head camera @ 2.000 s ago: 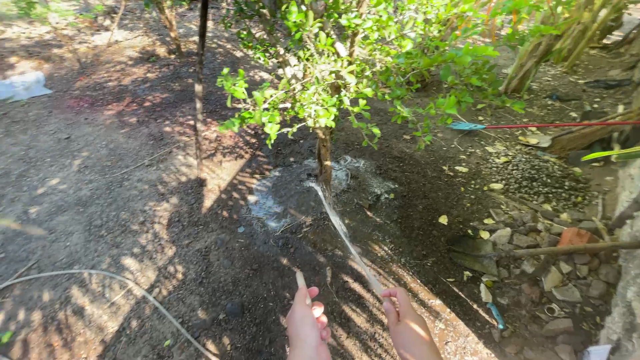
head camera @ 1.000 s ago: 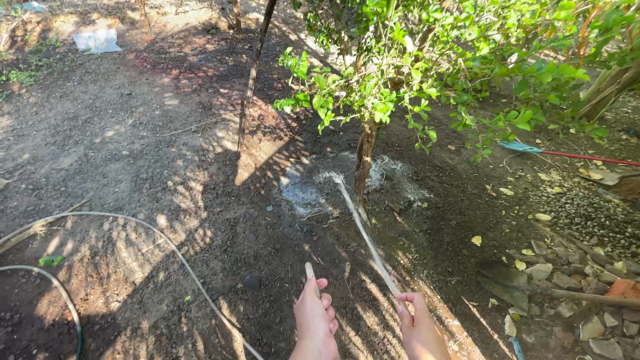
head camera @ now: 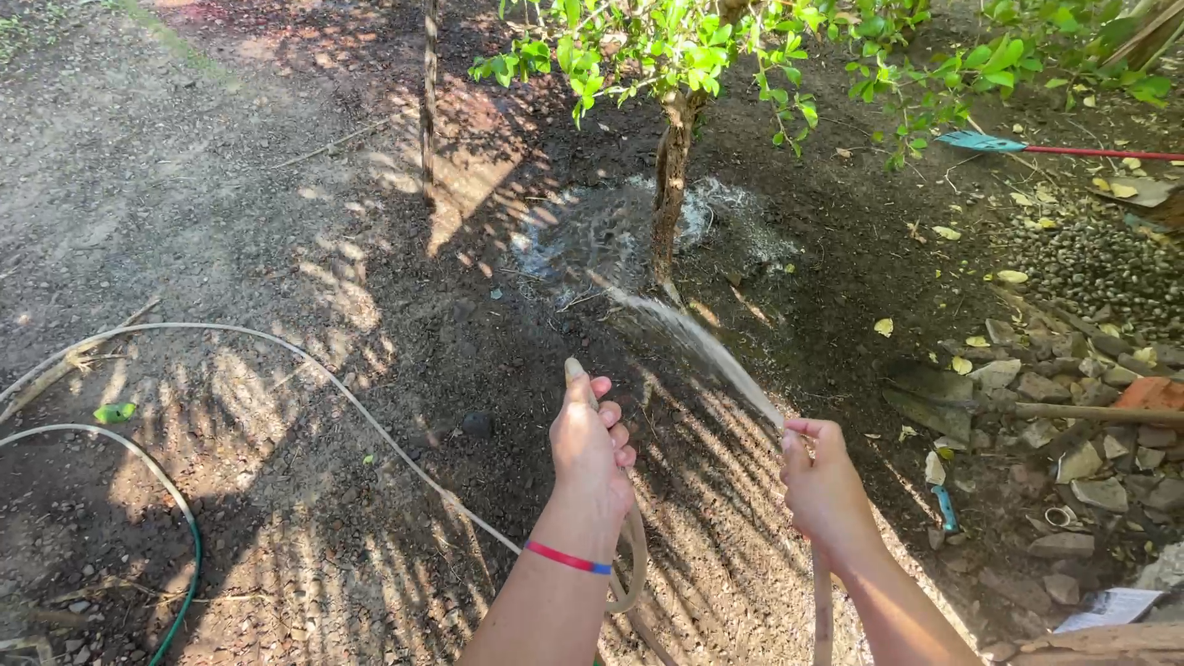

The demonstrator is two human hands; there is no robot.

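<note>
My right hand (head camera: pixel 823 486) grips a pale hose (head camera: pixel 821 601) near its end, and a water stream (head camera: pixel 708 347) shoots from it toward the base of a small tree trunk (head camera: pixel 672 185). Wet, splashing ground (head camera: pixel 592 236) surrounds that trunk. My left hand (head camera: pixel 594 444), with a red and blue band (head camera: pixel 568 558) at the wrist, is closed around another pale hose length (head camera: pixel 636 546); its light tip rises above the fingers, and no water is seen leaving it. A thin hose (head camera: pixel 356 402) curves over the soil on the left, beside a green hose section (head camera: pixel 192 555).
A thin upright pole (head camera: pixel 428 102) stands left of the tree. At right lie a blue rake head (head camera: pixel 980 141) with a red handle, a shovel blade (head camera: pixel 930 398), broken stones (head camera: pixel 1101 462), a gravel pile (head camera: pixel 1101 268) and a blue-handled tool (head camera: pixel 944 509).
The view has tilted down and shifted. Both hands keep their hold. The stream, narrow before, now looks broader and lands slightly in front of the trunk.
</note>
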